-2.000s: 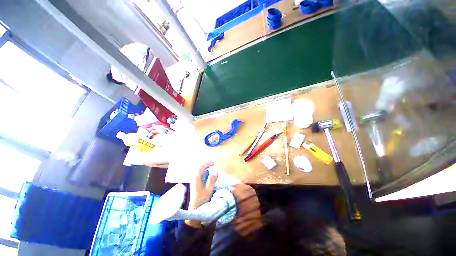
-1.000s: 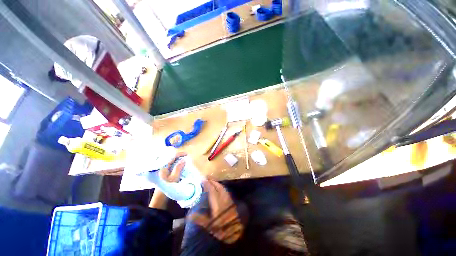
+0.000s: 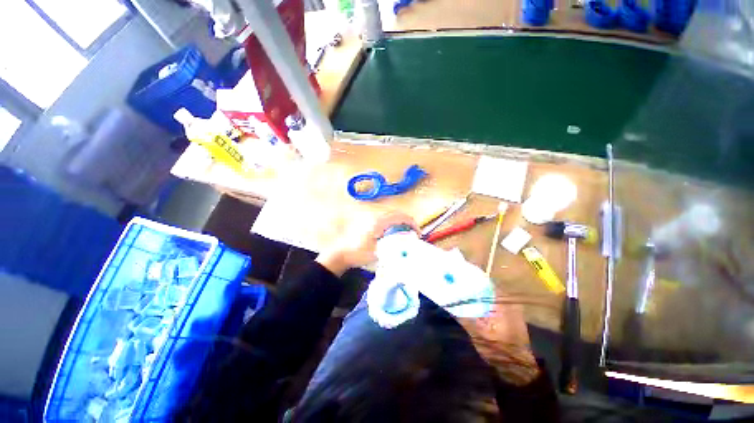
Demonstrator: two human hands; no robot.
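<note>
A white and light-blue workpiece (image 3: 438, 271) is held over my lap at the bench's front edge. It has a long rounded part with small dark-blue spots and a rounded part with a hollow opening (image 3: 393, 304) at its lower left. My left hand (image 3: 360, 241) grips its upper left end. My right hand (image 3: 506, 335) is at its lower right end, with the fingertips partly hidden by the piece and blurred. Dark hair strands cross the lower view.
Red-handled pliers (image 3: 459, 229), a blue strap loop (image 3: 384, 183), a thin stick (image 3: 496, 240), a yellow cutter (image 3: 543, 270) and a hammer (image 3: 571, 306) lie on the bench. A blue crate (image 3: 223, 285) of light-blue pieces stands left. A clear panel (image 3: 608, 256) is at right, a green belt (image 3: 479, 95) behind.
The view has shifted and come nearer the bench. The workpiece has turned, its long part now slanting down to the right. My right hand has moved to its right end.
</note>
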